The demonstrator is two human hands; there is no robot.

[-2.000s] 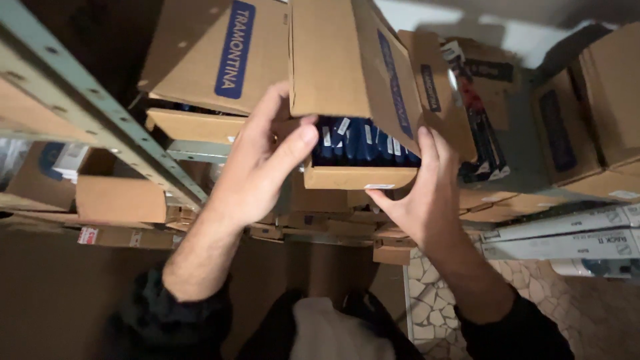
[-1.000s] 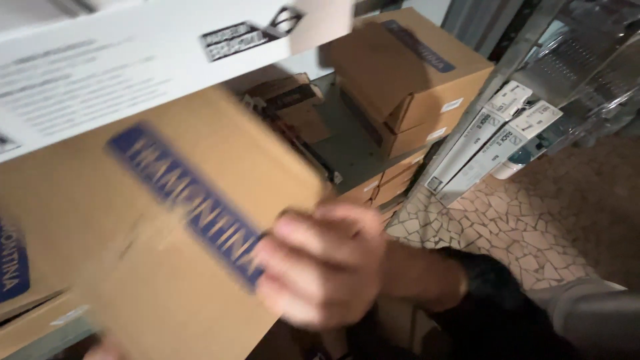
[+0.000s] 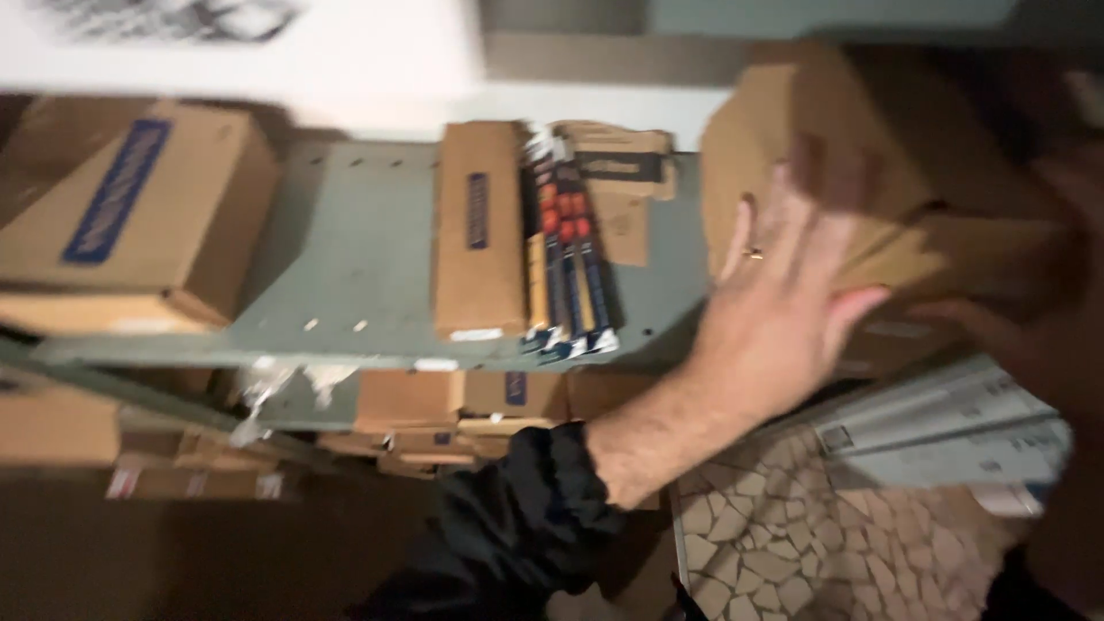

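Observation:
My left hand (image 3: 768, 302), with a ring on one finger, lies spread against the side of a large cardboard box (image 3: 862, 172) on the right of the metal shelf (image 3: 371, 207). At the right edge my right hand (image 3: 992, 319) is blurred and dark, beside the same box; its fingers are hard to make out. Left of the hands, long narrow packages (image 3: 569, 250) with red and dark printing lie beside a slim cardboard box (image 3: 479, 233) with a blue label. Behind them lies a torn piece of cardboard (image 3: 625, 181).
A Tramontina cardboard box (image 3: 129, 207) sits at the shelf's left end. More cardboard boxes (image 3: 410, 399) stand on a lower level, near some clear plastic (image 3: 259, 388). Long pale boxes (image 3: 957, 431) are at lower right, above a stone-patterned floor (image 3: 776, 552). A white box (image 3: 241, 52) hangs over the top left.
Two seconds ago both hands held an open Tramontina box with blue packs inside; now the left hand is against a large box at the right. The view has swung strongly.

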